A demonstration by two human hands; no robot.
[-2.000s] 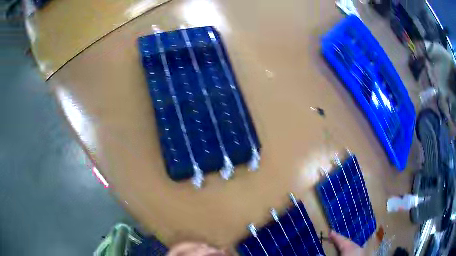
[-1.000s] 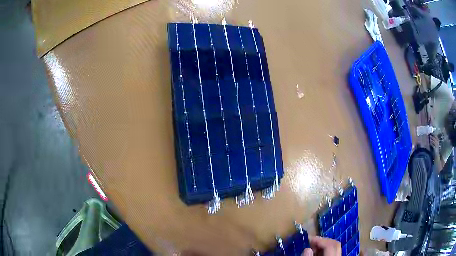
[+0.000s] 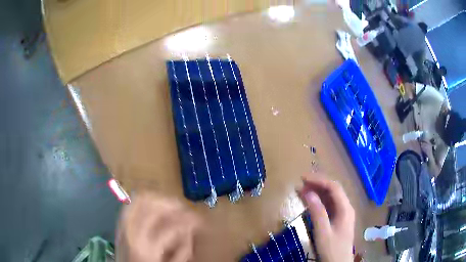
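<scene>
A thick stack of dark blue solar cells (image 3: 217,128) lies in the centre, with bunched silver ribbon ends at its near edge. A lower pile of solar cells (image 3: 280,248) shows at the bottom, cut off by the picture's edge. My left hand (image 3: 159,227) is at the bottom left, strongly blurred, in front of the stack's near left corner. My right hand (image 3: 329,217) is just beyond and right of the lower pile, with curled fingers. A thin line shows near its fingertips; I cannot tell whether it is held.
A blue tray (image 3: 360,130) with dark strips lies to the right. Beyond it are a white bottle (image 3: 380,233), a ribbed dark device (image 3: 413,179) and a yellow-and-red tool (image 3: 400,88). A small black scrap (image 3: 313,150) lies left of the tray. Grey floor borders the curved bench edge.
My left hand has come into view, blurred, at the bottom left. My right hand has moved up from the cell piles. The separate cell pile on the right no longer shows. The view has shifted.
</scene>
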